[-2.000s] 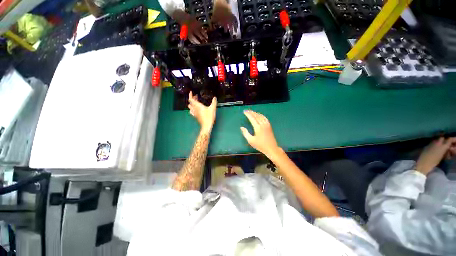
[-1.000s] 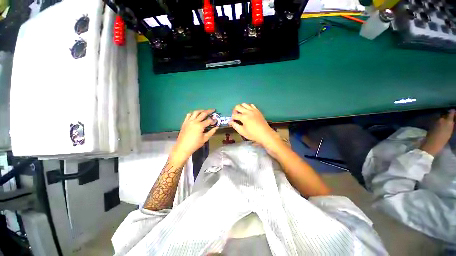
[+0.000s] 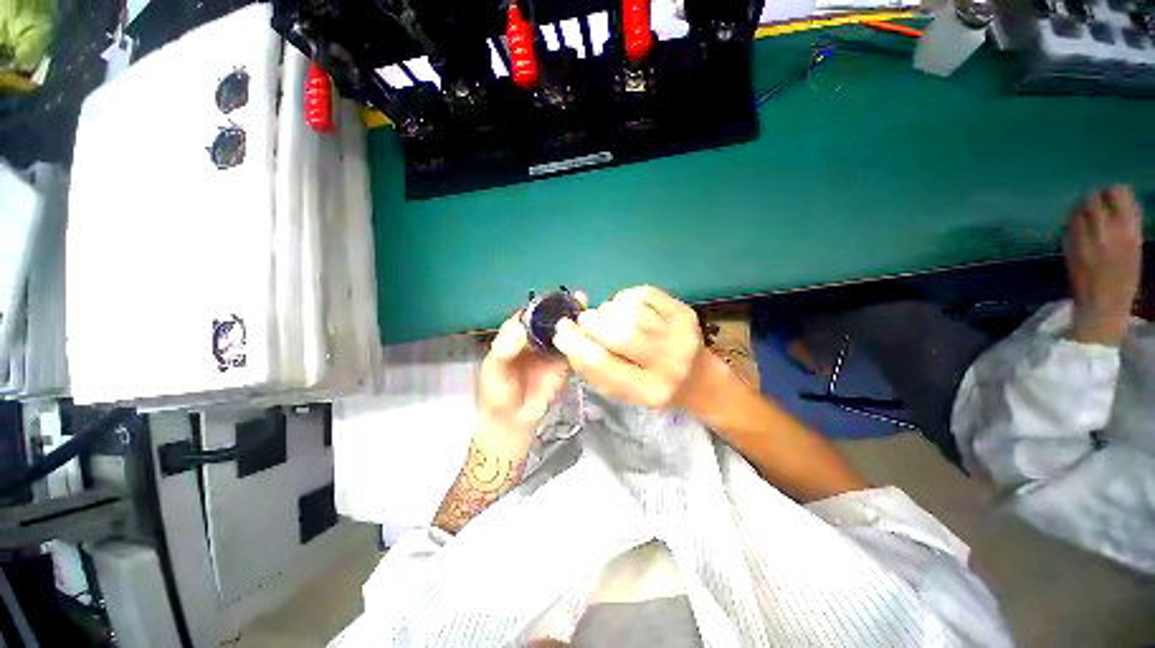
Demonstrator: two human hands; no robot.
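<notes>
A round dark watch case (image 3: pixel 550 322) with small prongs at its rim is held near the bench's front edge, glossy face up. My left hand (image 3: pixel 517 380) grips it from the left and below. My right hand (image 3: pixel 643 348) is at its right side, fingers curled, with a fingertip on the case's lower right. Whether the right fingers pinch a small piece is hidden. The black clamping fixture (image 3: pixel 583 142) with red-gripped toggle clamps (image 3: pixel 522 48) stands ahead on the green mat (image 3: pixel 874 165).
A stack of white foam trays (image 3: pixel 171 253) is at the left, with dark round parts in its top sheet. A white cup (image 3: pixel 949 48), thin cables (image 3: pixel 821 53) and a clear tray (image 3: pixel 1092 66) are at the upper right. Another person's hand (image 3: pixel 1104 260) is at the right edge.
My hands first left the fixture for the bench edge. Since then the case has turned its dark face up, and my right hand has curled in close. The other person's hand has moved up.
</notes>
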